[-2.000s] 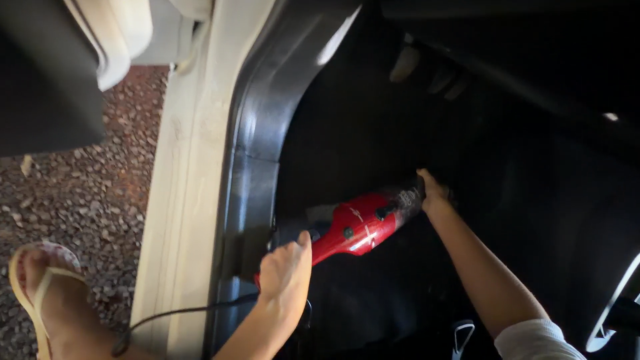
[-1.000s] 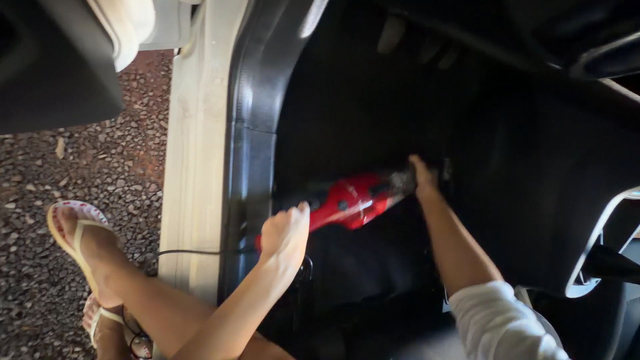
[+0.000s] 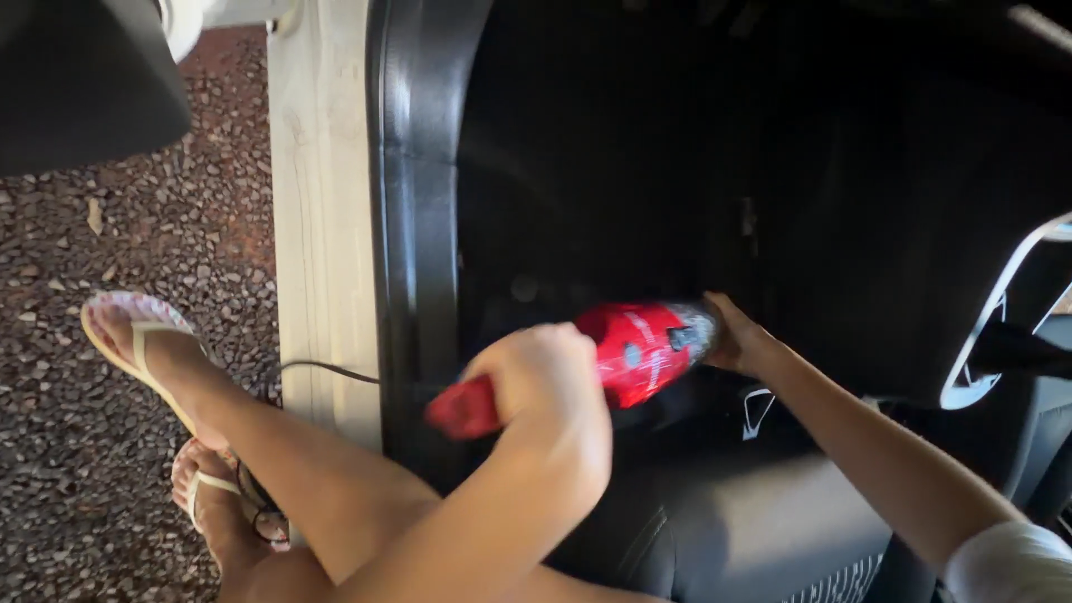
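Note:
A red handheld vacuum cleaner [image 3: 641, 356] with a clear dust cup lies across the view, over the dark footwell of a car. My left hand [image 3: 540, 373] is wrapped around its red handle. My right hand [image 3: 737, 335] is at the nozzle end by the clear cup; the fingers are partly hidden behind it, and the nozzle tip does not show. A black cord [image 3: 331, 366] crosses the pale door sill to the left of the handle.
The pale door sill [image 3: 322, 218] and black trim [image 3: 419, 209] run along the left of the footwell [image 3: 603, 167]. A black seat [image 3: 754, 528] is at the bottom, a light-edged console [image 3: 963, 389] at the right. Sandaled feet [image 3: 155, 343] are over gravel [image 3: 126, 234] outside, below a dark door part [image 3: 84, 84].
Both hands and the vacuum have moved down in the view, nearer the seat. More of the seat shows now. The view has shifted somewhat.

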